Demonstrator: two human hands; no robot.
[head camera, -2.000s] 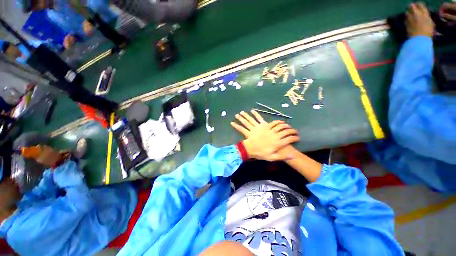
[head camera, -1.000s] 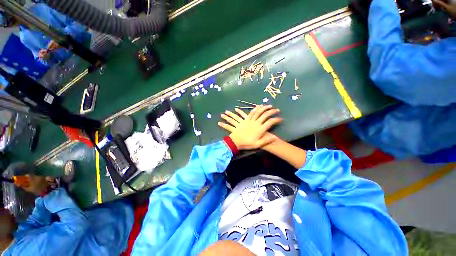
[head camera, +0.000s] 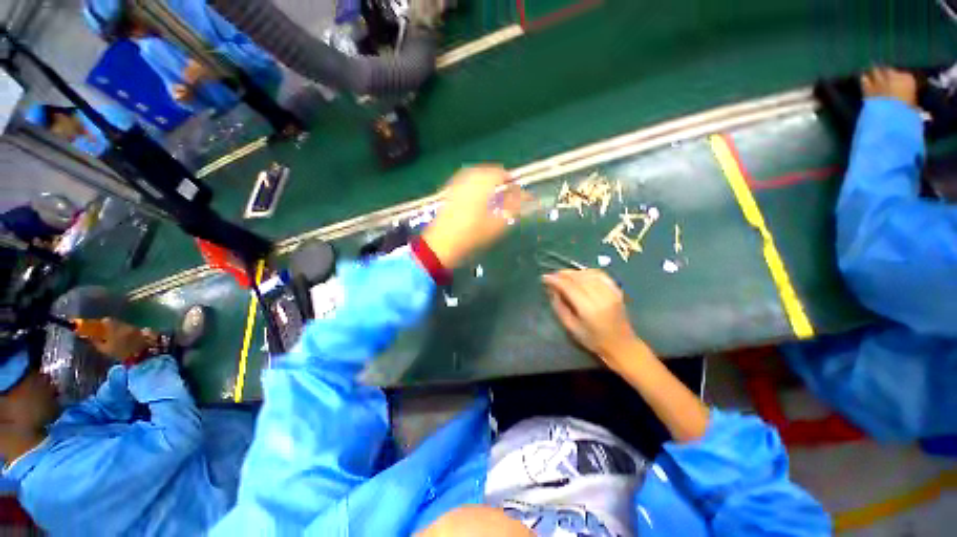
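My left hand (head camera: 475, 217) is raised and blurred over the bench's far edge, with the sleeve behind it; whether it holds anything cannot be told. My right hand (head camera: 594, 315) is over the green bench (head camera: 472, 341) with its fingers curled, beside the thin tweezers (head camera: 567, 259). Whether its fingers touch the tweezers is unclear. Thin tan-gold sticks lie in two piles, one farther (head camera: 590, 193) and one nearer (head camera: 630, 233). Small white scraps (head camera: 670, 266) lie around them. A dark handset-like unit (head camera: 394, 136) lies beyond the rail.
A metal rail (head camera: 672, 132) runs along the bench's far side. Yellow tape (head camera: 771, 252) crosses it at right. A round dark pad (head camera: 313, 260) and black items lie left, partly behind my left sleeve. People in blue smocks sit at left (head camera: 126, 451) and right (head camera: 892, 241).
My hands were laid one over the other. They have parted: my left hand has moved up and left to the far edge, and my right hand is now near the tweezers with fingers curled.
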